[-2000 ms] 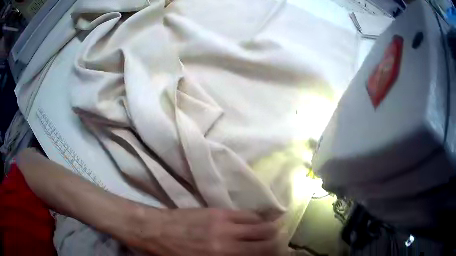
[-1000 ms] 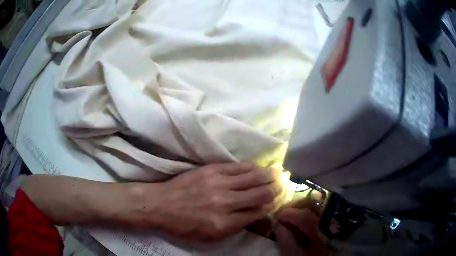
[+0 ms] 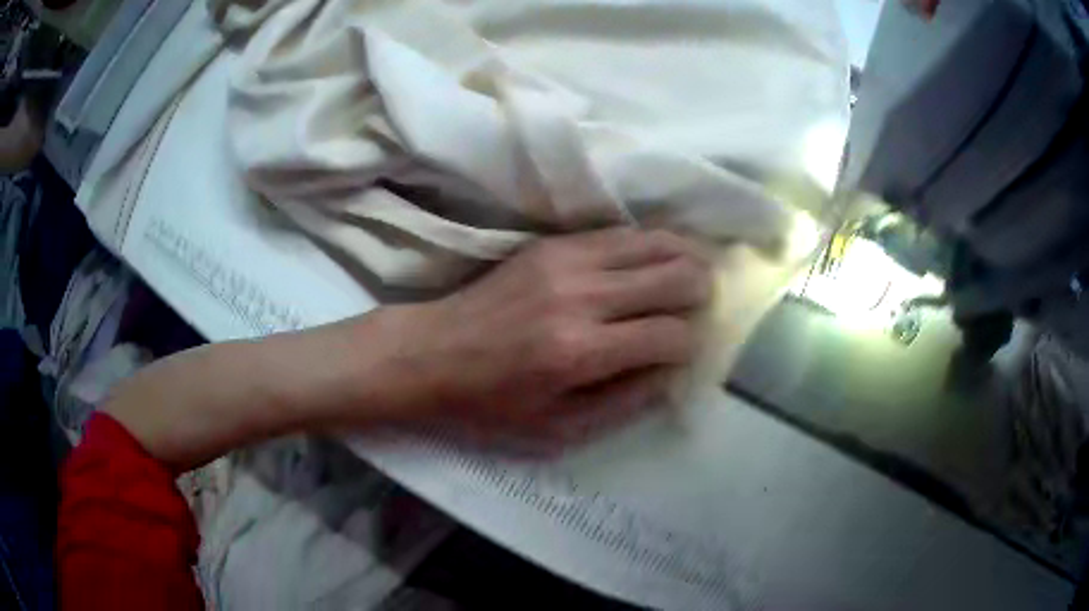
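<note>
A cream garment piece (image 3: 478,119) lies in large folds over the white table, its right edge by the bright lamp light. My left hand (image 3: 573,328) lies on the cloth's near edge, fingers bent and pointing right; the fingertips are blurred, and whether they pinch the cloth is hidden. The sewing machine head (image 3: 979,119) stands at the upper right. The presser foot area (image 3: 842,257) glows brightly under it, right of my fingers. The grey machine bed (image 3: 860,370) shows bare below it. My right hand is not in view.
The white table (image 3: 788,489) has a printed measuring scale (image 3: 561,513) along its curved front edge. Crumpled cloth (image 3: 287,537) lies below that edge at the lower left. Part of a person's arm or hand (image 3: 18,137) seems to show at the far left edge.
The view has shifted, so the machine head sits higher and further right. My right hand, seen near the needle a second ago, has left the picture. My left hand is further from the needle.
</note>
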